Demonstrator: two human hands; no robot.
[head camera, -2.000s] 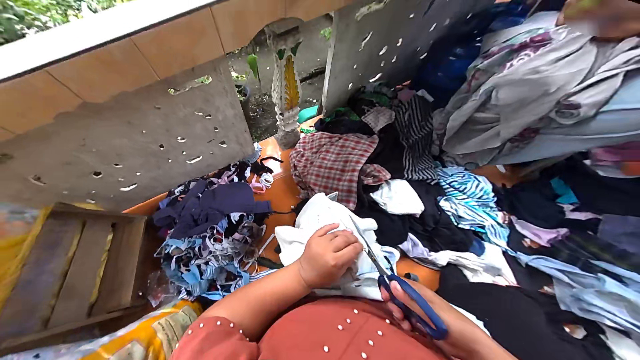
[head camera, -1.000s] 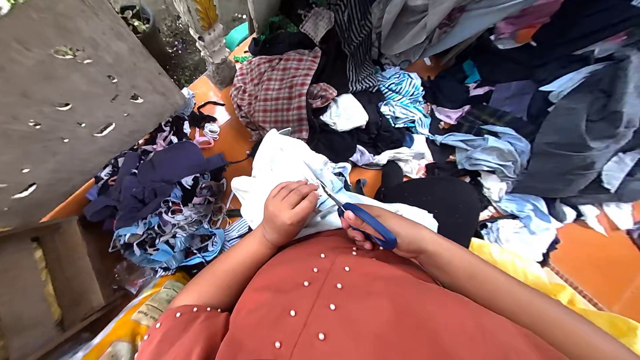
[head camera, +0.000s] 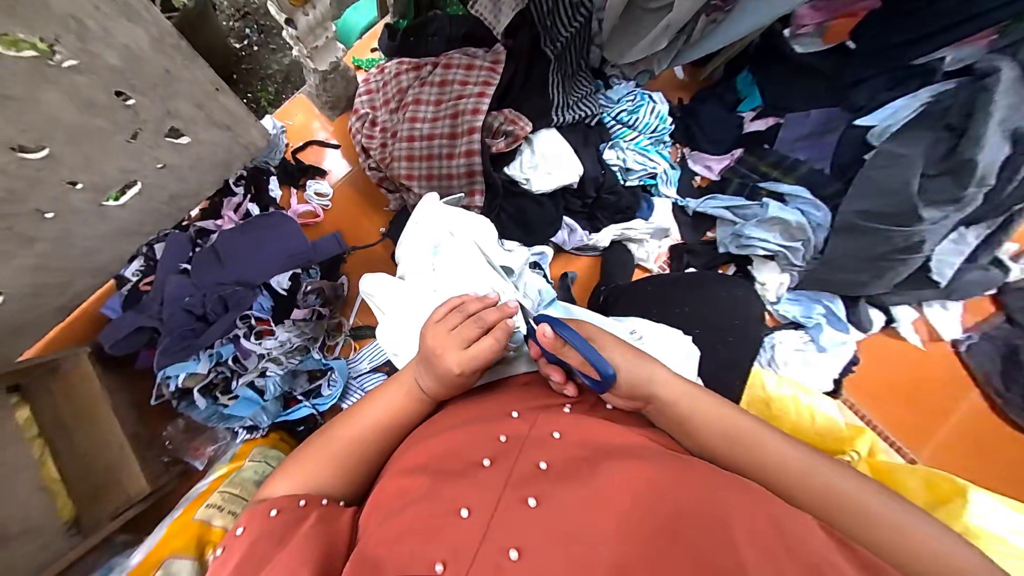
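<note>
White cloth (head camera: 448, 248) lies bunched in my lap. On its near part rests my left hand (head camera: 466, 346), fingers bent and together, pressing or gripping the fabric. My right hand (head camera: 596, 364) holds scissors with blue handles (head camera: 588, 360), fingers through the loops. The blades point away and to the left, close beside my left fingertips, and are mostly hidden by the cloth. More of the white cloth spreads to the right, behind my right hand. A black garment (head camera: 688, 320) lies just beyond it.
A heap of cut fabric strips (head camera: 264, 360) with dark purple cloth (head camera: 232, 272) lies at left. Ahead are a red plaid shirt (head camera: 432, 120) and striped blue cloth (head camera: 638, 132). A wooden crate (head camera: 80, 432), a concrete panel (head camera: 104, 160) and a yellow sack (head camera: 864, 448) are nearby.
The scissor blades, visible over the white cloth in both earlier frames, are now mostly hidden in it. The view has turned downward and to the right since the oldest frame.
</note>
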